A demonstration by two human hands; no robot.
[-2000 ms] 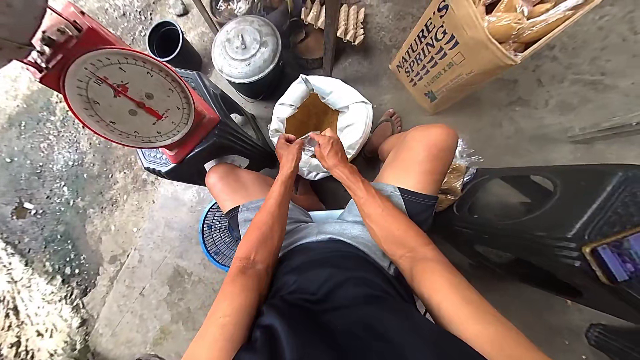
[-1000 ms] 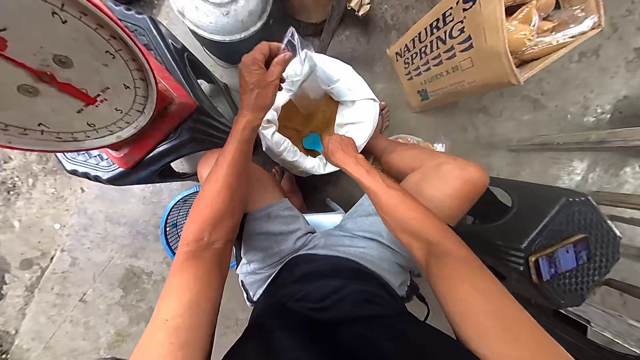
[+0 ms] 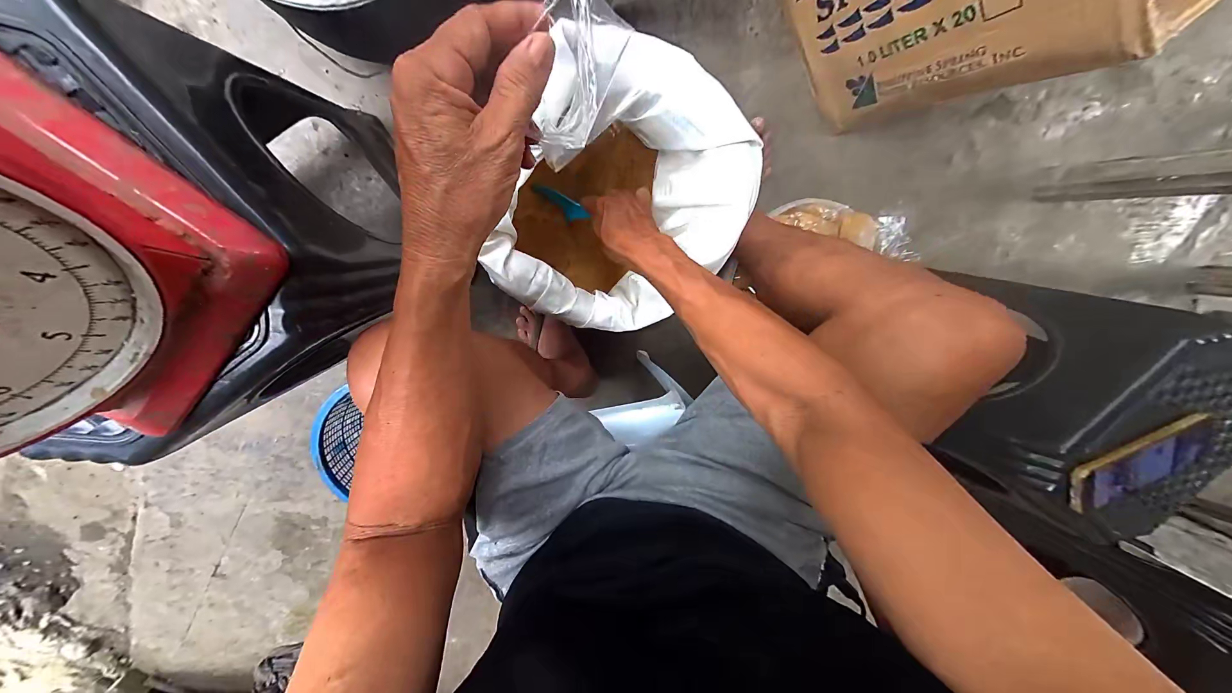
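A white sack point(image 3: 707, 164) with a rolled-down rim stands between my legs, holding a brown granular material point(image 3: 558, 245). My left hand point(image 3: 472, 125) pinches a clear plastic bag point(image 3: 582, 87) above the sack's left rim. Inside the sack, my right hand point(image 3: 626, 226) is at the end of a blue plastic scoop point(image 3: 560, 202), whose far part lies at the brown material. The right fingers are partly hidden, but they appear closed on the scoop.
A red dial scale point(image 3: 212, 260) rests on a black plastic stool point(image 3: 327, 221) at left. A dark pot point(image 3: 385, 29), a cardboard box point(image 3: 962, 58), a blue basket point(image 3: 332, 452) and a packed bag point(image 3: 833, 221) stand around. A phone point(image 3: 1145, 462) lies on another black stool point(image 3: 1030, 385) at right.
Both hands were together over the sack two seconds ago; they have since moved apart, the left with the clear bag, the right down into the sack with the blue scoop. The view has shifted closer.
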